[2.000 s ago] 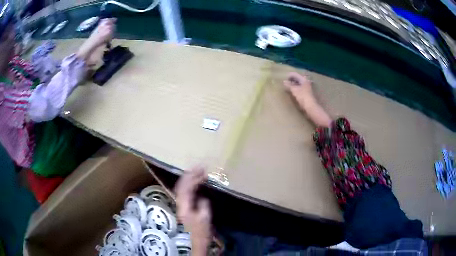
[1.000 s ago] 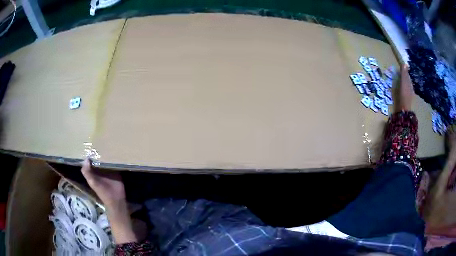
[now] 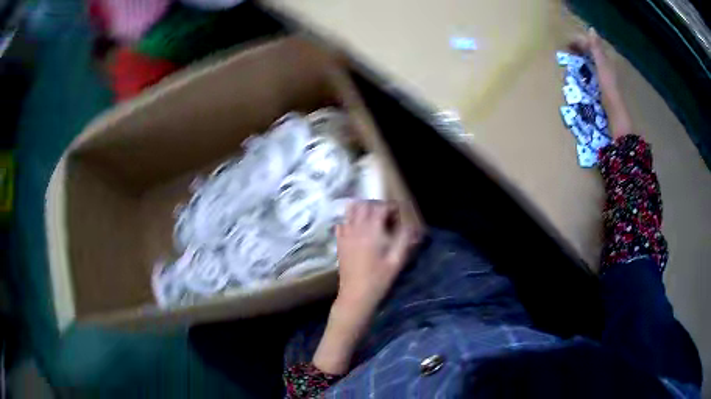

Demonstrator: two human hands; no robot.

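Observation:
My left hand [image 3: 371, 243] is at the near right corner of the open carton [image 3: 113, 167], over its edge. Its fingers are bent and blurred; whether they hold anything cannot be told. White slotted round housings [image 3: 251, 251] lie heaped in the carton, some under a cloudy sheet-like blur. My right hand [image 3: 596, 62] is on the bench at the far side of the pile of small blue-white and dark square inserts [image 3: 583, 109]. Its fingertips are blurred and what they touch is hidden. One loose insert [image 3: 463, 43] lies farther left on the bench.
The cardboard-covered bench [image 3: 538, 148] runs diagonally at the right, with shiny clear tape [image 3: 451, 125] on its edge. A dark gap lies between bench and carton. Another person's red and green clothing [image 3: 160, 47] shows at the top left. The floor [image 3: 31, 234] is green.
The view has swung left and down to the carton. My left hand has moved from the bench edge to the carton's corner. The pile of inserts has been spread into a longer strip beside my right hand.

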